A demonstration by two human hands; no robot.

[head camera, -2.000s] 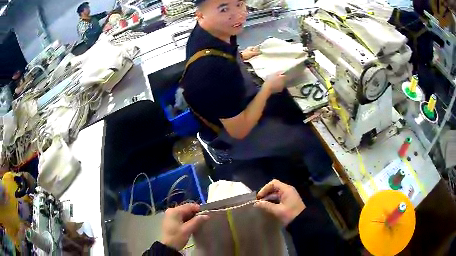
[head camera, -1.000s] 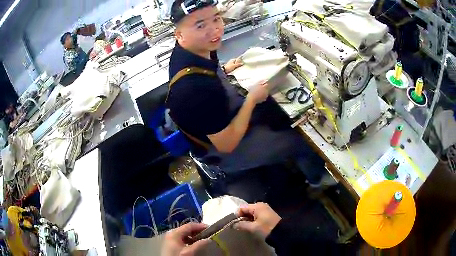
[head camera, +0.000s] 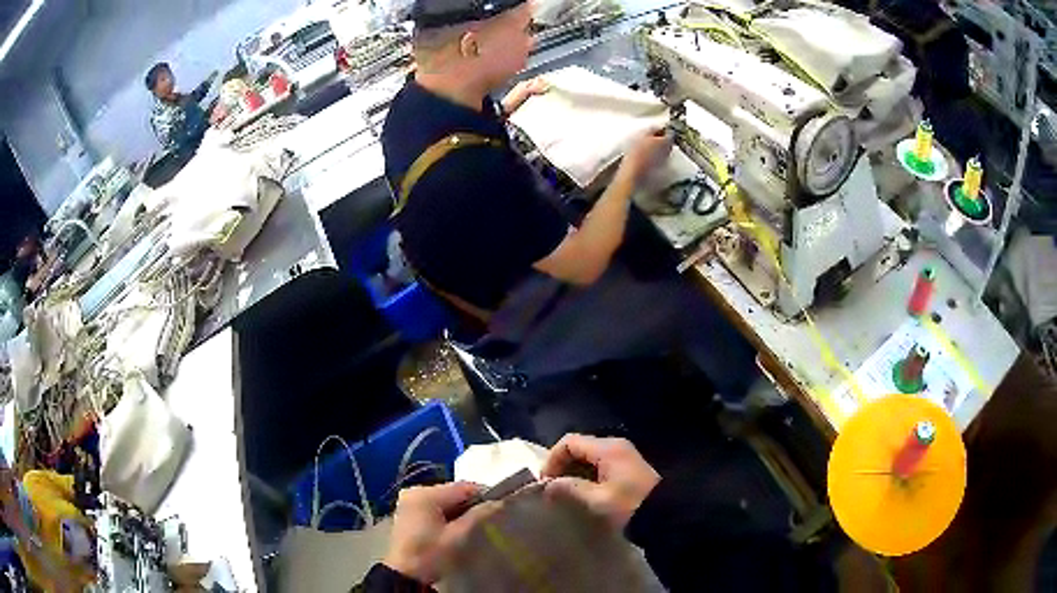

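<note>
A grey-brown bag body [head camera: 539,550] with a yellow line hangs at the bottom centre, its top edge bunched between my hands. My left hand [head camera: 435,527] pinches the folded rim on the left. My right hand [head camera: 603,475] pinches the rim on the right, close to my left hand. A pale cloth piece [head camera: 498,460] shows just behind the rim. The lower part of the bag is cut off by the picture's bottom edge.
A person [head camera: 475,209] sits ahead, holding beige cloth [head camera: 591,122] beside a sewing machine [head camera: 753,116]. An orange tape reel [head camera: 875,504] is at the right table corner. A blue bin [head camera: 388,458] with looped handles stands left of my hands. Bags [head camera: 220,214] pile on the left table.
My hands have come closer together, and the bag's rim, stretched flat earlier, is now bunched. The seated person has turned from facing me towards the machine, with the cloth moved nearer to it.
</note>
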